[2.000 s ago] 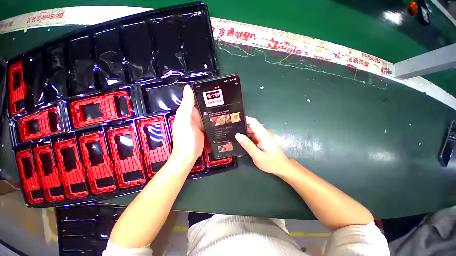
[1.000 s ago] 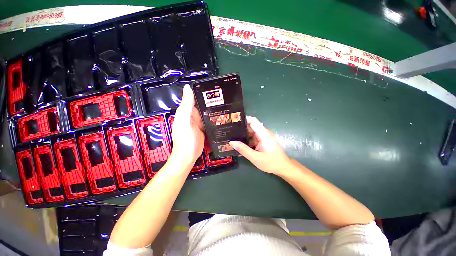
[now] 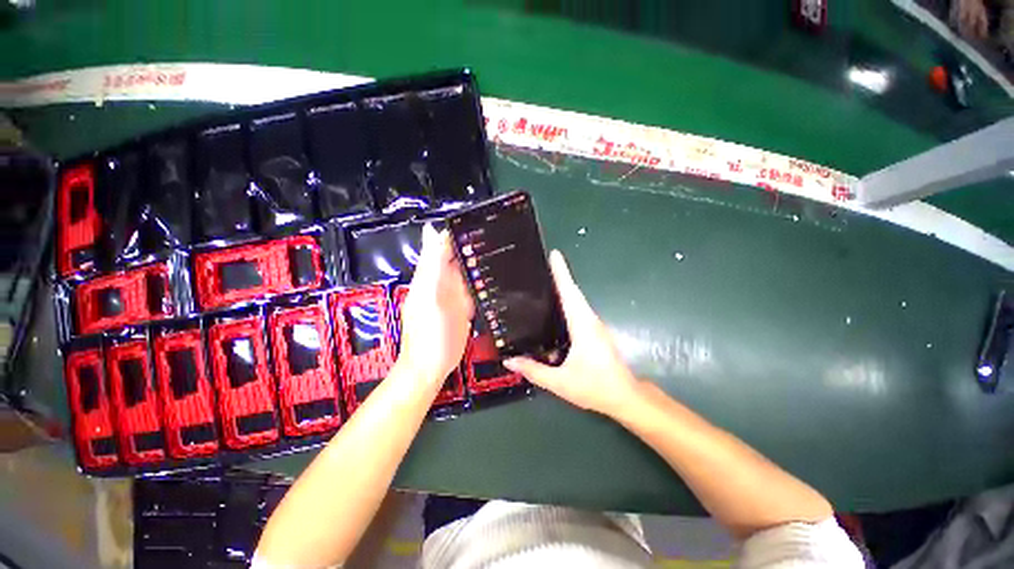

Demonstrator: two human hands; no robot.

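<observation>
A dark smartphone (image 3: pixel 509 278) with a lit screen showing a list is held upright in both hands over the right part of the tray. My left hand (image 3: pixel 437 306) holds its left side. My right hand (image 3: pixel 584 356) holds its right side, with the thumb at the bottom of the screen. The black blister tray (image 3: pixel 284 167) lies on the green bench. Red housings (image 3: pixel 302 372) fill its front row, with a few more in the middle row and one at the far left. The hands and phone hide part of the right-hand housings.
The dark green bench (image 3: pixel 712 322) is edged by a white strip with red lettering (image 3: pixel 667 159), with a green conveyor belt (image 3: pixel 623 67) beyond. A grey metal arm (image 3: pixel 945 165) enters at the right, with a dark object (image 3: pixel 993 342) below. Another black tray (image 3: pixel 178 522) lies low at the left.
The phone screen has changed from a page with pictures to a list. The whole view has shifted, so bench and tray appear lower. Both hands still hold the phone.
</observation>
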